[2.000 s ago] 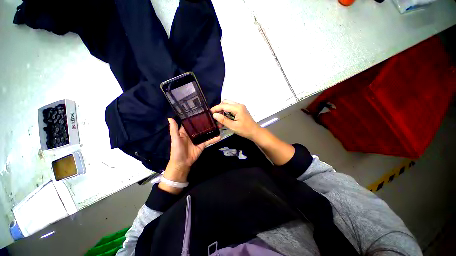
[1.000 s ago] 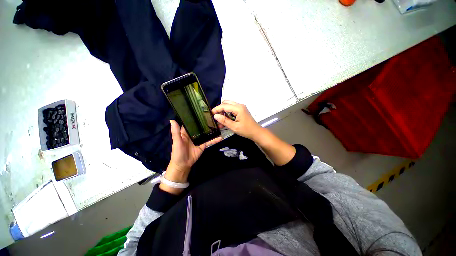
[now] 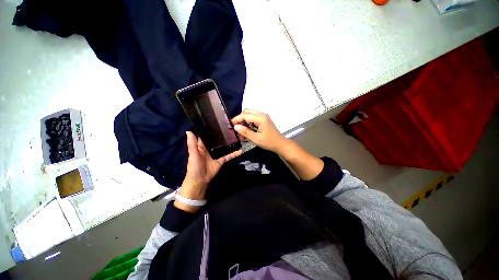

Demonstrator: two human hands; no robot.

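A smartphone (image 3: 209,118) with a lit screen is held over the near end of a dark navy garment (image 3: 156,71) on the white table. My left hand (image 3: 201,159) holds the phone from below, its thumb at the phone's lower left edge. My right hand (image 3: 258,130) is at the phone's right edge with its fingers curled. A small dark thing shows between the right fingers; I cannot tell what it is.
The white table (image 3: 361,49) has a pale box (image 3: 79,134) of black buttons at left, a small tray (image 3: 71,182) with a yellow-brown inside, and a white container (image 3: 46,229). A red bin (image 3: 427,109) stands at right. A green crate (image 3: 117,267) is below left.
The picture on the phone's screen has changed. My hands and the phone have hardly moved.
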